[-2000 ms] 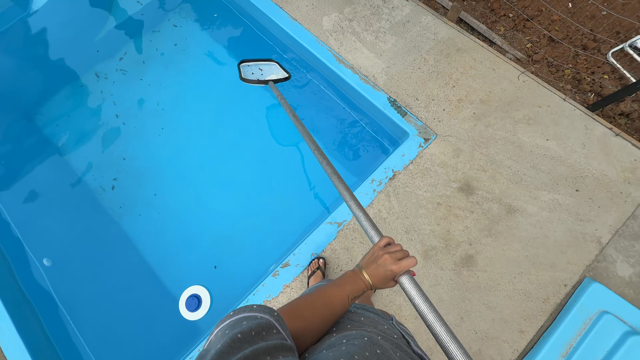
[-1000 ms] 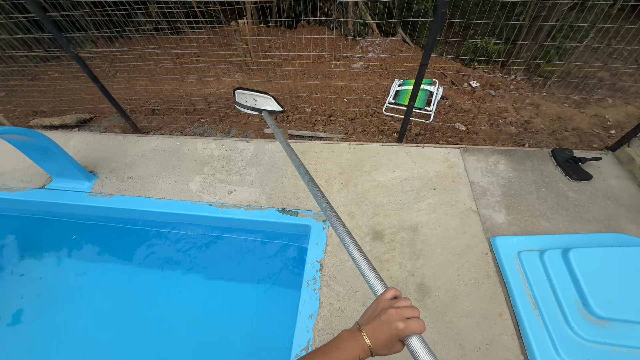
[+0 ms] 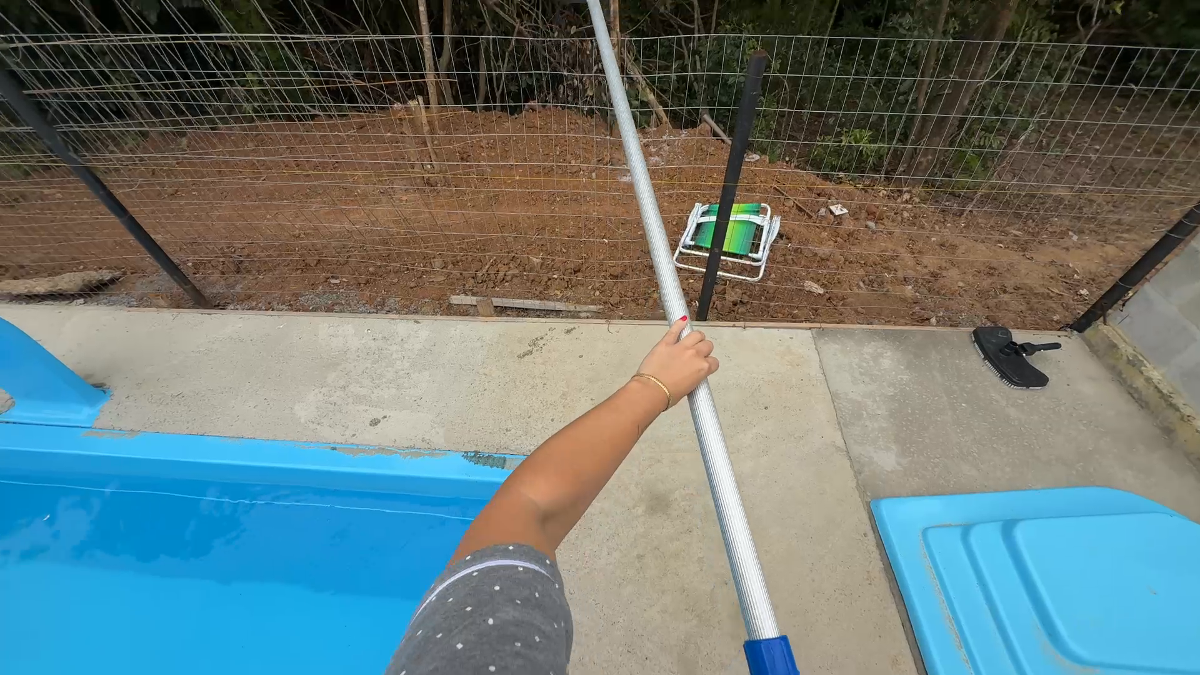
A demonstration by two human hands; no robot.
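My left hand (image 3: 679, 360), with a thin gold-coloured bracelet at the wrist, is closed around a long ribbed metal pole (image 3: 720, 473). The pole runs from the top edge down to a blue plastic end (image 3: 771, 654) at the bottom edge. Its far end lies outside the view. A dotted grey sleeve (image 3: 492, 614) covers my upper arm, which crosses over the corner of the blue pool (image 3: 244, 534). My right hand is out of view.
Beyond the concrete deck (image 3: 281, 375) stands a wire fence with dark posts (image 3: 734, 178). A folded green chair (image 3: 736, 232) lies on the soil behind it. On the right are a black pool vacuum head (image 3: 1010, 358) and a stepped blue cover-like panel (image 3: 1041, 581). A blue curved fixture (image 3: 42, 375) stands left.
The pole has been raised; its flat skimmer head, over the pool and then in front of the fence, has left the view. The blue end now shows. The view has tilted up from the pool.
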